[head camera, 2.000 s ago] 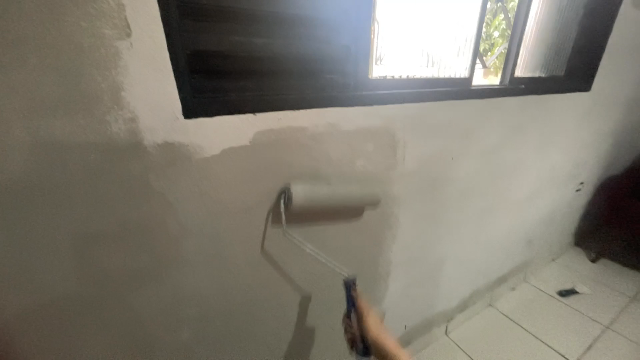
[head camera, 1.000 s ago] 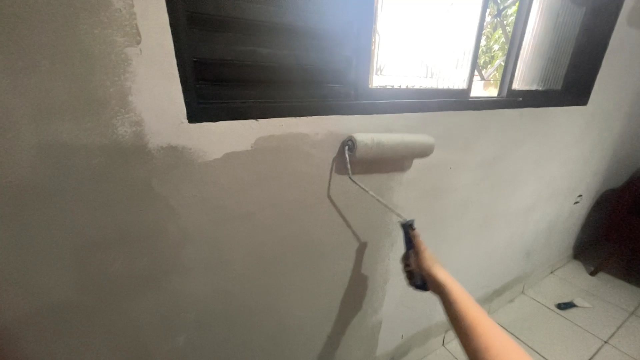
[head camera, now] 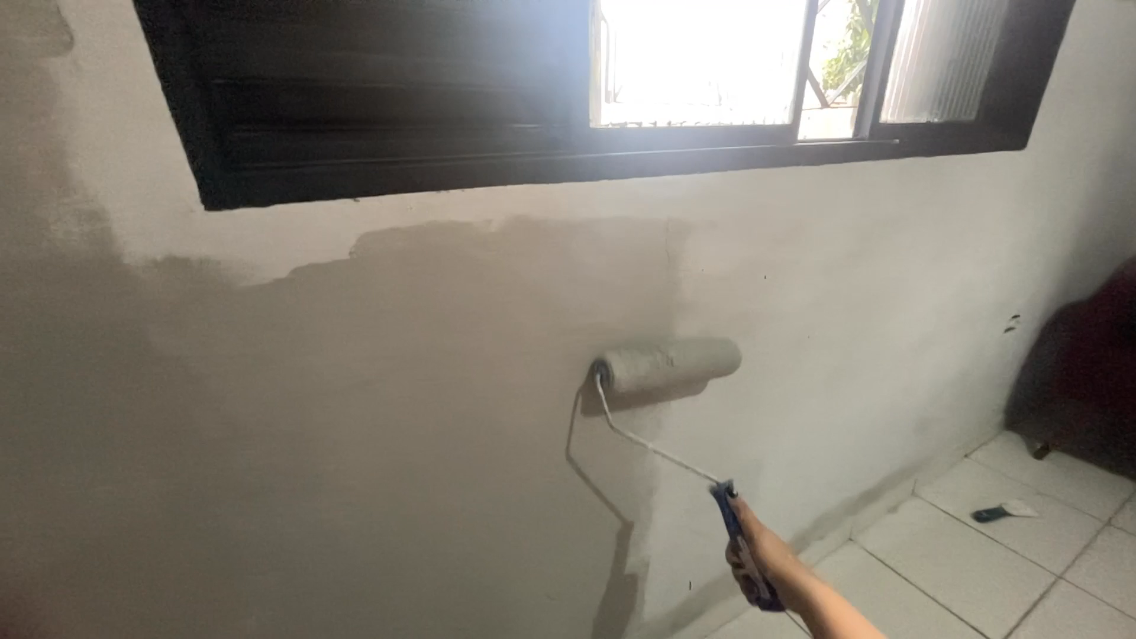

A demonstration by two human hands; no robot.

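Observation:
My right hand (head camera: 761,559) grips the dark blue handle of a paint roller (head camera: 672,366) at the lower middle right. The roller's thick, paint-coated sleeve lies roughly level against the wall (head camera: 399,426), across the edge between a darker painted area on the left and a lighter area on the right. A bent wire frame joins sleeve and handle, and its shadow falls on the wall to the left. My left hand is not in view.
Above the roller is a dark-framed window (head camera: 568,153), with a pale unpainted-looking strip beneath it. A paintbrush (head camera: 1003,511) lies on the tiled floor (head camera: 967,550) at lower right. A dark red piece of furniture (head camera: 1087,382) stands at the right edge.
The roller was higher, close under the window, one second ago; my right hand has brought it down the wall. Two seconds ago it was farther left, over the darker painted area.

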